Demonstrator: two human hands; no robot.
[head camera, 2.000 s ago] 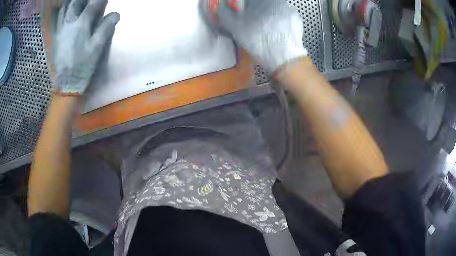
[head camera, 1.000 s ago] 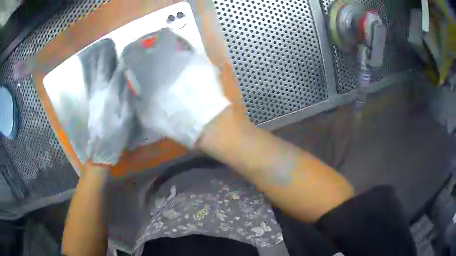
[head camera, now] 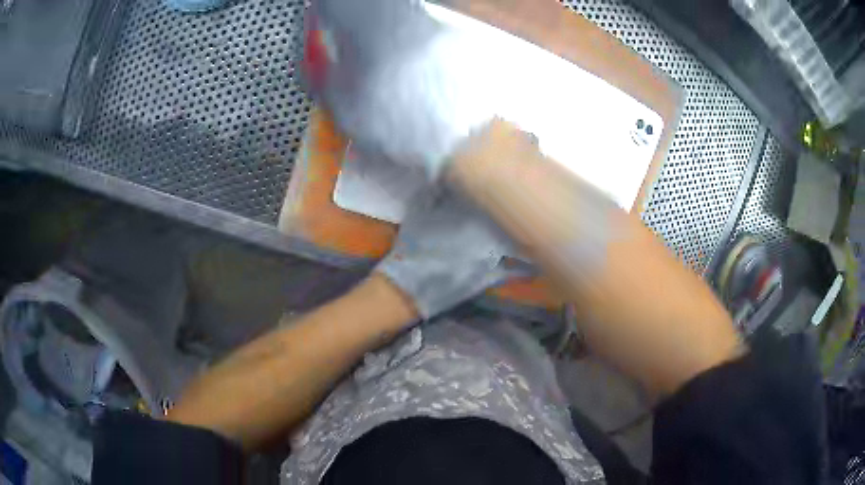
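Observation:
A silver-white metal panel (head camera: pixel 569 114) with two small dark holes near its right corner lies on the orange-bordered fixture (head camera: pixel 327 189). My right hand (head camera: pixel 398 85), in a grey-white knit glove, is at the panel's left end, blurred, and is shut on an air sander. Only a red part of the sander (head camera: pixel 316 57) shows beside the glove. My left hand (head camera: pixel 446 242), gloved too, lies at the panel's near edge below my right forearm, which crosses over it. Its fingers are mostly hidden, so its grip cannot be told.
The fixture lies on the perforated metal bench (head camera: pixel 209 104). A second sander (head camera: pixel 754 279) is at the bench's right end, beside yellow-green material (head camera: pixel 842 284). A light blue round thing (head camera: pixel 197 3) is cut off at the top edge. A dark tray (head camera: pixel 38 66) is at the left.
The view has turned, so the panel now appears further right and tilted the other way. My right hand has moved with the sander to the panel's left end, and my right arm now crosses over my left hand.

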